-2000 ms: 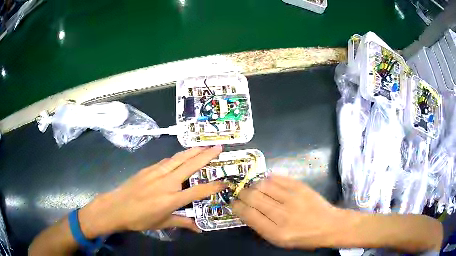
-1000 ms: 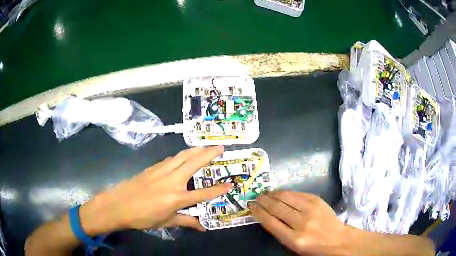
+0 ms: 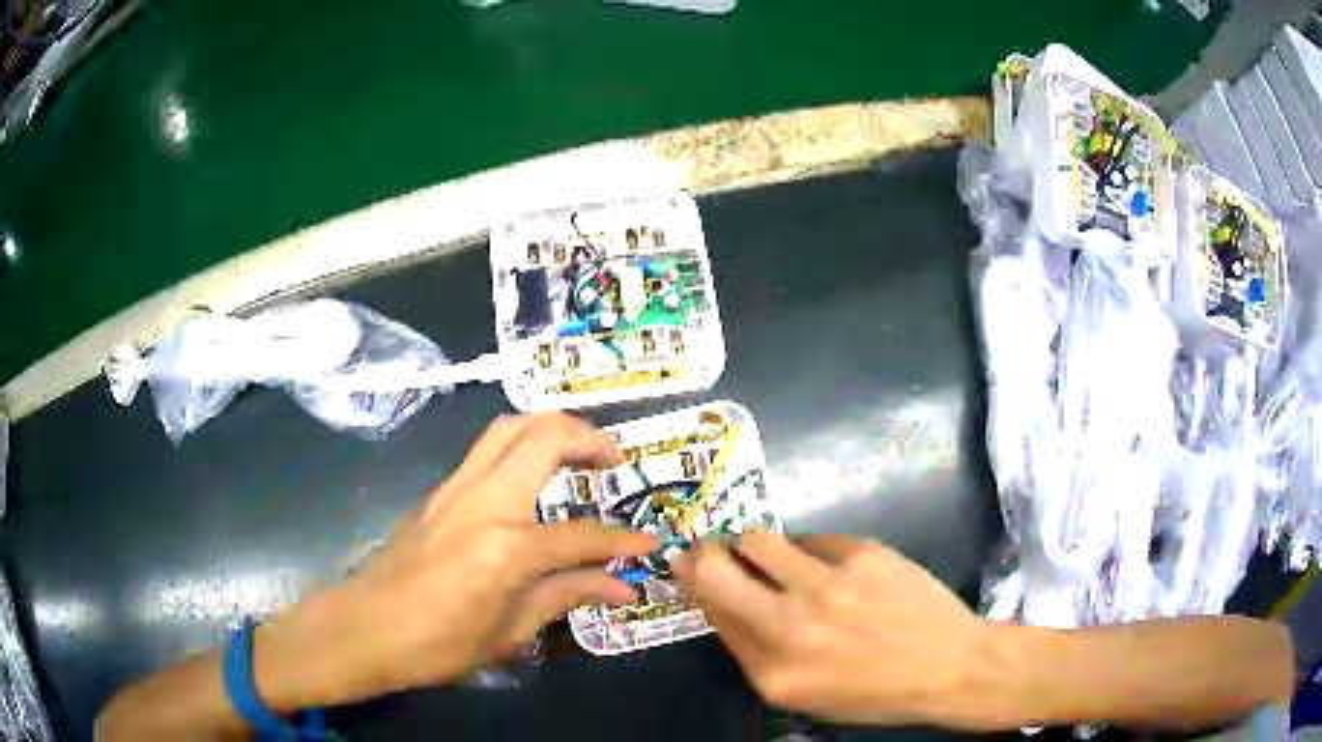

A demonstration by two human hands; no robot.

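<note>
An open white socket housing (image 3: pixel 671 635) lies on the dark bench in front of me, with a green circuit board, dark wires and a slanting brass contact strip (image 3: pixel 719 471) inside. My left hand (image 3: pixel 500 544) lies over the housing's left side, fingertips at the wires near the middle. My right hand (image 3: pixel 812 616) reaches in from the right, thumb and fingertips close together at the wires. The fingertips cover what they touch. A second open housing (image 3: pixel 609 300) lies just beyond, its white cord running left into a clear plastic bag (image 3: pixel 297 363).
Open housings (image 3: pixel 1109 167) are piled at the right, bagged cords (image 3: pixel 1080 435) hanging down. White units (image 3: pixel 1276 145) stand on edge at the far right. A worn pale rail (image 3: pixel 826 142) separates the dark bench from the green belt (image 3: pixel 435 102).
My left fingers have drawn in from the housing's far edge and bent towards the wires. My right fingertips have moved from the lower right edge to the middle. The view has shifted slightly.
</note>
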